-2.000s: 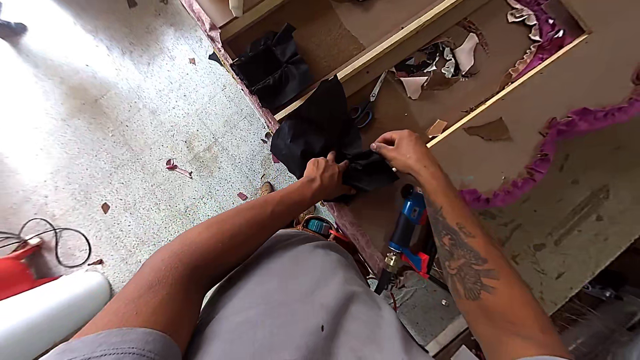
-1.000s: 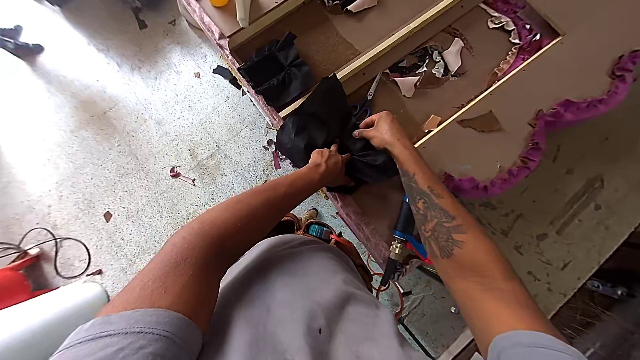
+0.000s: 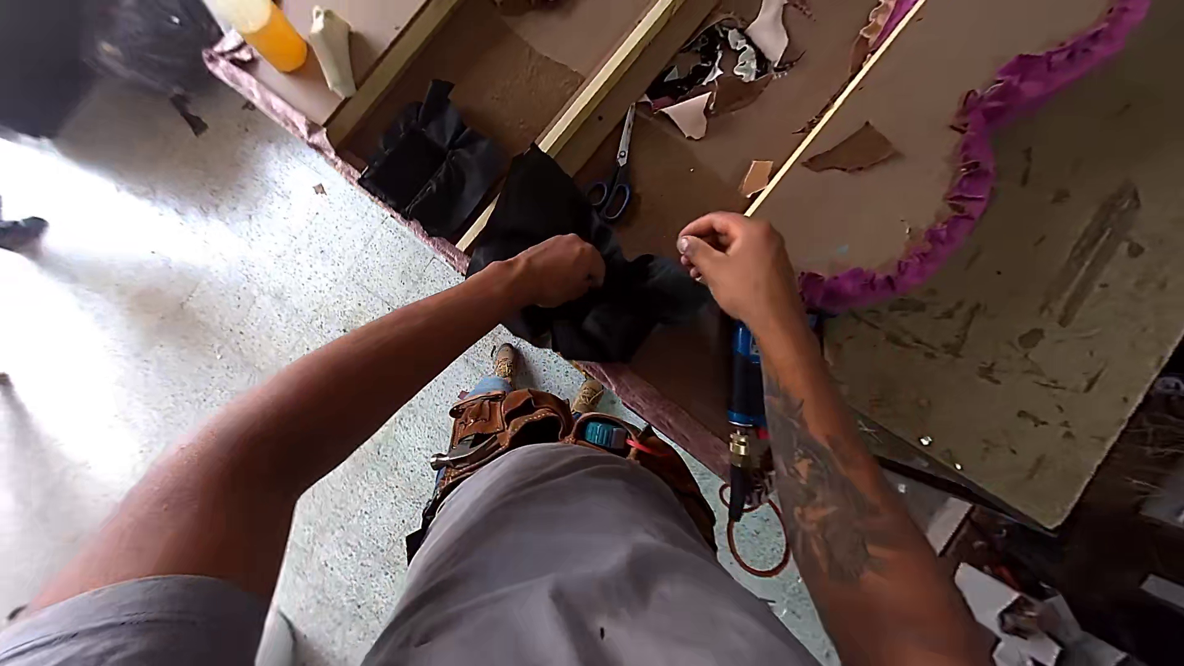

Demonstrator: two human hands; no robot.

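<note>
Black fabric [image 3: 601, 305] lies bunched over the near edge of a wood-framed upholstered panel. My left hand [image 3: 561, 270] rests on it with curled fingers; a fold seems pinched there, though the fingertips are partly hidden. Just right of the fabric, my right hand [image 3: 731, 254] is raised with thumb and forefinger close together; whether something thin is between them I cannot tell. Dark-handled scissors [image 3: 617, 171] lie on the panel beyond the fabric. Below my right hand, partly behind the forearm, is a blue and black air tool [image 3: 746, 379] with a brass hose fitting.
Another black fabric piece [image 3: 430, 162] lies in the frame's left bay. Wooden slats [image 3: 610, 79] cross the panel. Fabric scraps [image 3: 689, 116] lie beyond the scissors. Gathered purple trim [image 3: 971, 185] curves at right. A bottle of orange liquid [image 3: 277, 37] stands at upper left. A leather tool belt [image 3: 518, 416] hangs at my waist.
My right hand has come off the black fabric and is now raised at its right side. My left hand stays on the fabric. The view has moved closer over the panel.
</note>
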